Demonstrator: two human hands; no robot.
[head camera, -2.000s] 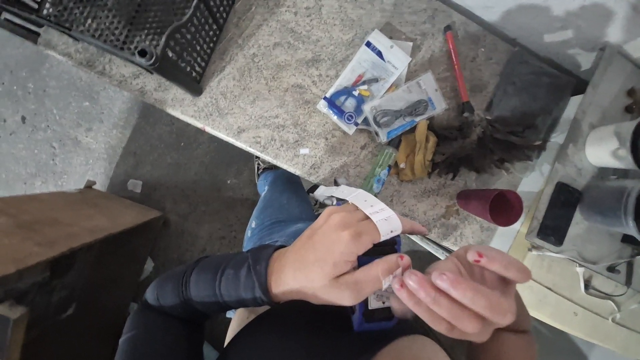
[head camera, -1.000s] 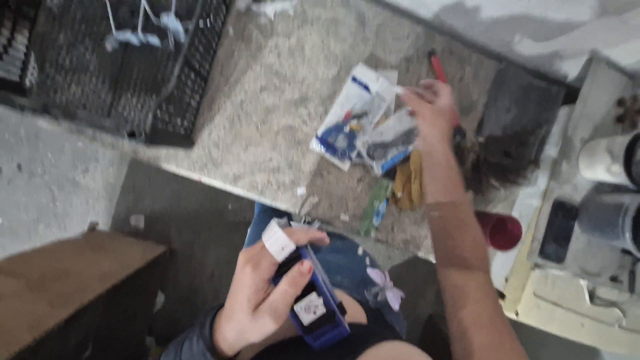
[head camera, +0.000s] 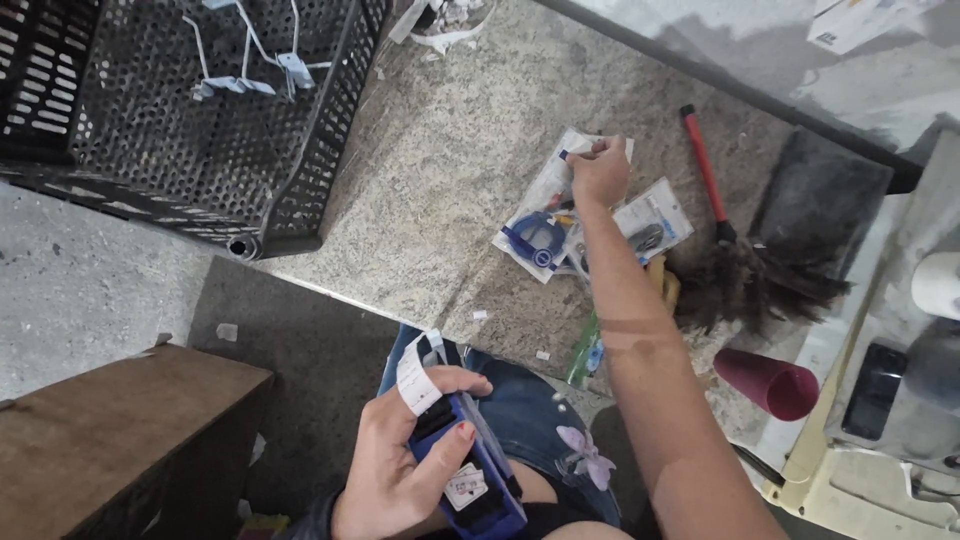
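My left hand (head camera: 409, 442) holds a blue and black handheld device (head camera: 480, 480), perhaps a label gun, above my lap. A white strip of labels (head camera: 416, 379) loops over its index finger. My right hand (head camera: 604, 172) reaches over the counter, its fingertips on the upper part of a clear plastic package (head camera: 544, 202) that has a blue cable inside. Under and beside my right forearm lies a second package with a dark cable (head camera: 652, 225). Yellowish work gloves (head camera: 664, 281) and a green-edged packet (head camera: 585, 352) are partly hidden by that forearm.
A black perforated plastic crate (head camera: 292, 172) with white metal hooks (head camera: 247, 75) stands at upper left. Right of my forearm lie a red-handled feather duster (head camera: 705, 165) and a dark red cup (head camera: 765, 382). A phone (head camera: 874, 390) is at far right, a cardboard box (head camera: 135, 435) at lower left.
My hands were together at first. My right hand has moved away to the packages, passing near the second one and then over to the blue cable's package. My left hand has kept the blue device.
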